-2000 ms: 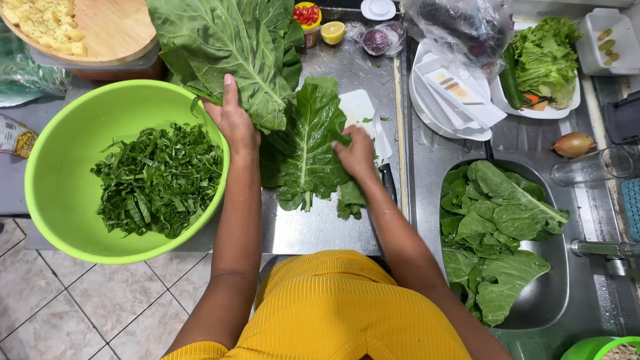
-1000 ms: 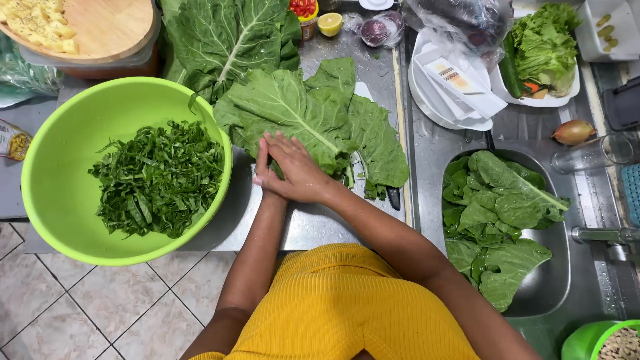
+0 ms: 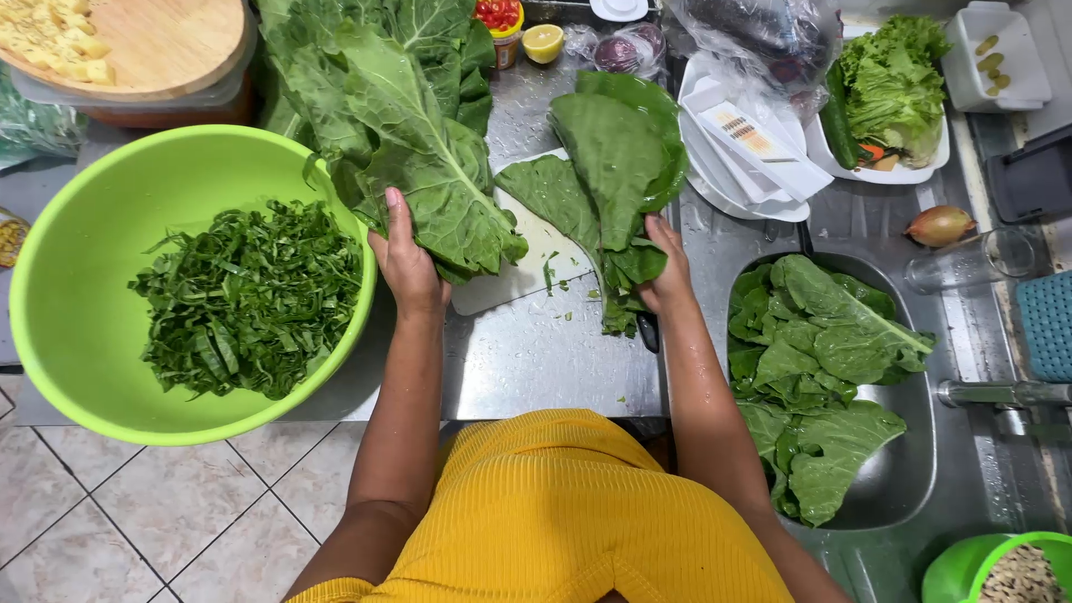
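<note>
My left hand (image 3: 410, 264) grips a large collard leaf (image 3: 427, 159), thumb on top, beside the rim of a green plastic bowl (image 3: 63, 352). Shredded greens (image 3: 251, 301) lie in that bowl. In my right hand (image 3: 667, 266) are several leaves (image 3: 607, 159), held at their right edge, some folded over. Between the hands a white cutting board (image 3: 536, 243) shows, with small green scraps on it. A black knife handle (image 3: 647, 332) pokes out near my right wrist; its blade is hidden. More whole leaves (image 3: 452, 50) lie behind my left hand.
At right, the steel sink (image 3: 909, 469) holds more leaves (image 3: 837, 335) beside a faucet (image 3: 1005, 394). Farther back are white plastic trays (image 3: 703, 180), lettuce (image 3: 896, 92), an onion (image 3: 940, 226) and a clear glass (image 3: 976, 260). A wooden board (image 3: 176, 42) with cubed food stands back left, half a lemon (image 3: 543, 43) at centre back.
My hands, together on the leaves over the board one second ago, have moved apart. Leaves have shifted right and back with my right hand, and the left now holds a leaf at the left.
</note>
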